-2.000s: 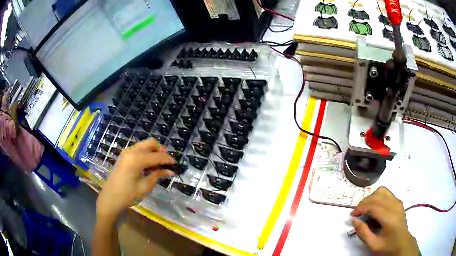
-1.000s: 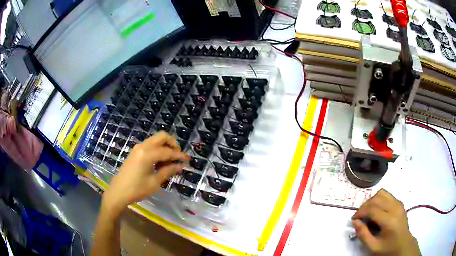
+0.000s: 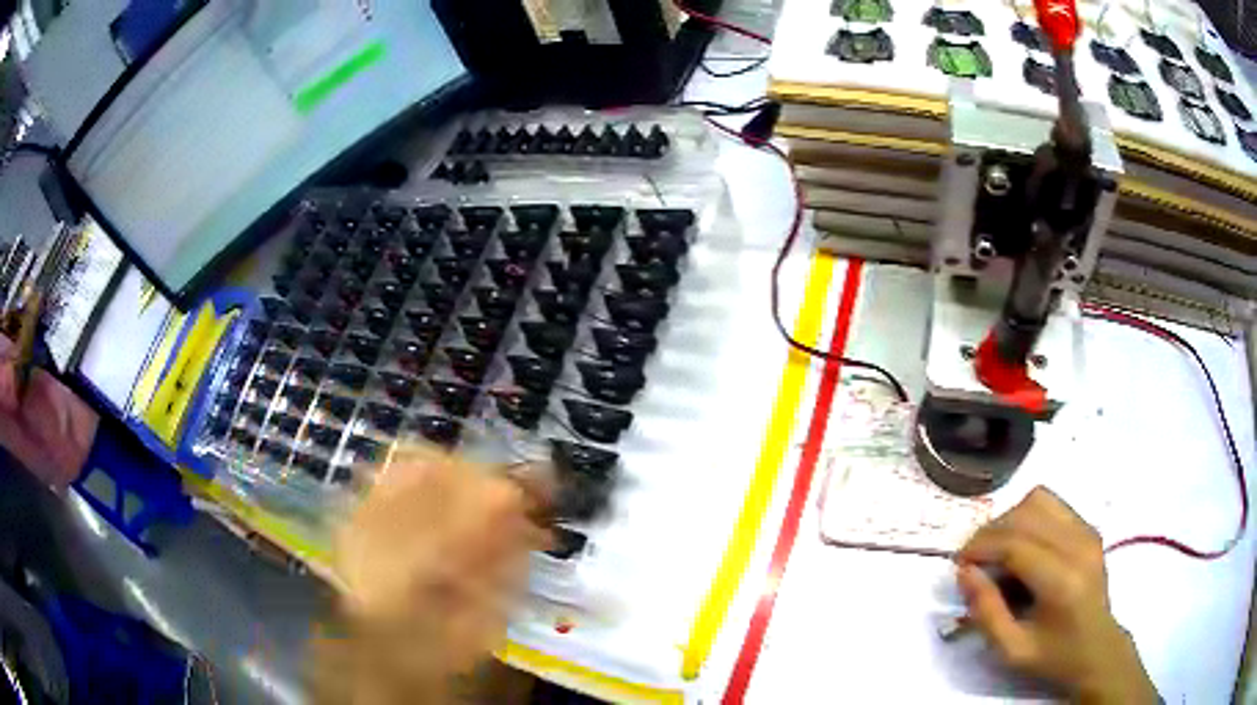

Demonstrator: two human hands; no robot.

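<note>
My left hand (image 3: 441, 551) is motion-blurred over the near edge of the clear blister tray (image 3: 659, 455). A blurred small black unit (image 3: 579, 489) is at its fingertips and appears held. Rows of black units fill the tray. My right hand (image 3: 1041, 585) is closed around a slim grey-tipped test probe (image 3: 954, 628), low at the right; its red and black leads run off to the right. The toggle clamp handle (image 3: 1056, 21) stands upright. The clamp's red tip (image 3: 1010, 377) is above the dark round nest (image 3: 972, 448), whose inside is hidden.
The pale base plate (image 3: 882, 503) lies under the nest. Stacked foam trays (image 3: 862, 103) stand behind the clamp. A monitor (image 3: 262, 138) is at far left, a black box (image 3: 586, 69) behind the tray. Yellow and red tape strips cross the table. A lead (image 3: 779, 276) loops to the fixture.
The view has shifted slightly right. My left hand, which held a black unit two seconds ago, has moved toward the tray's near right units. My right hand keeps the probe beside the base plate.
</note>
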